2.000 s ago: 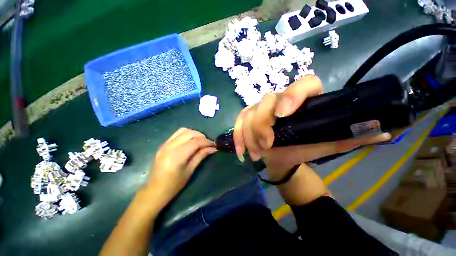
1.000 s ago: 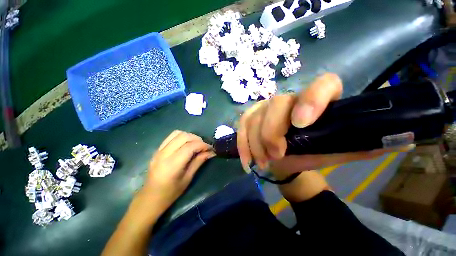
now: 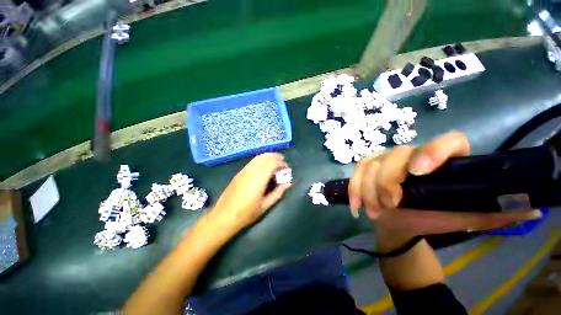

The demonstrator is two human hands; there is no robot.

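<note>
My right hand [image 3: 400, 175] is closed around the thick black electric screwdriver [image 3: 480, 181], its dark nose pointing left. A white insert [image 3: 317, 193] is at the tip of the nose, over the bench; I cannot tell if it touches. My left hand [image 3: 255, 187] is near the tray's lower right corner, with its thumb and fingers around another white insert [image 3: 283, 176]. The blue tray [image 3: 197, 138] holds a grey mass of tiny screws [image 3: 243, 126].
A large heap of white inserts [image 3: 354, 117] lies right of the tray, a smaller pile [image 3: 126, 212] at left. A white strip [image 3: 400, 89] with black pieces is beyond the large heap. The green conveyor [image 3: 246, 55] runs behind. A metal post [image 3: 104, 98] stands at left.
The view has shifted, so the bench appears further right and lower. My left hand has left the screwdriver nose and is now around the insert near the tray. An insert now shows at the nose.
</note>
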